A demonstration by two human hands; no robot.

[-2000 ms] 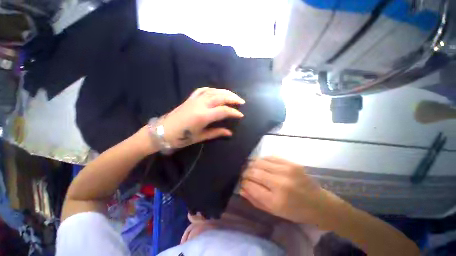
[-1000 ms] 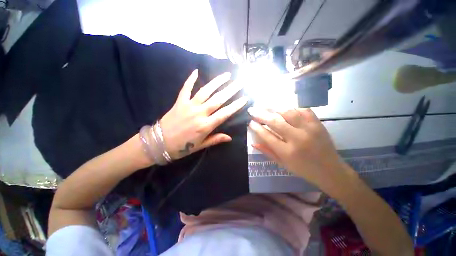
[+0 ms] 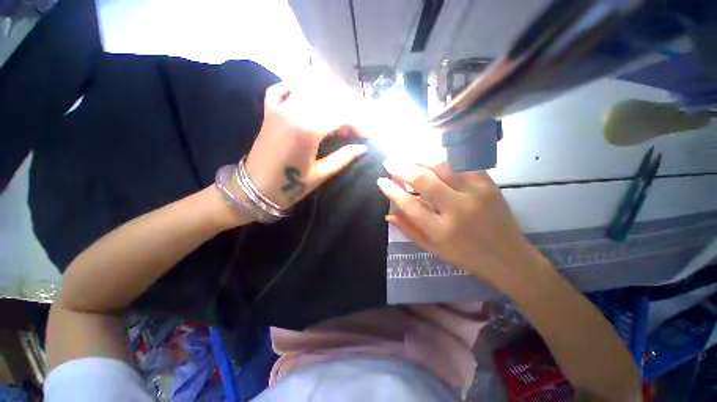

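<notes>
A large black fabric panel [image 3: 338, 243] lies on the white table and hangs over its front edge, its straight edge on the right. My left hand [image 3: 295, 149] rests on the panel, thumb and fingers bent close to the lamp glare; its fingertips are washed out. My right hand [image 3: 452, 208] is at the panel's right edge, fingertips close to the glare. Whether it pinches the cloth is hard to tell. The sewing machine head [image 3: 542, 55] is above; needle and presser foot are lost in the glare. A pale thread lies on the cloth.
Dark green snips [image 3: 635, 192] and a tan oval object [image 3: 654, 122] lie right of the machine. A ruler strip [image 3: 424, 267] runs along the front edge. More black cloth [image 3: 39, 71] is at far left. A red basket [image 3: 531, 373] and blue basket parts [image 3: 638, 318] are below.
My right hand moved up from the lower fabric edge to beside the needle area. My left hand went from flat with spread fingers to bent near the glare. The view shifted and the panel's edge straightened.
</notes>
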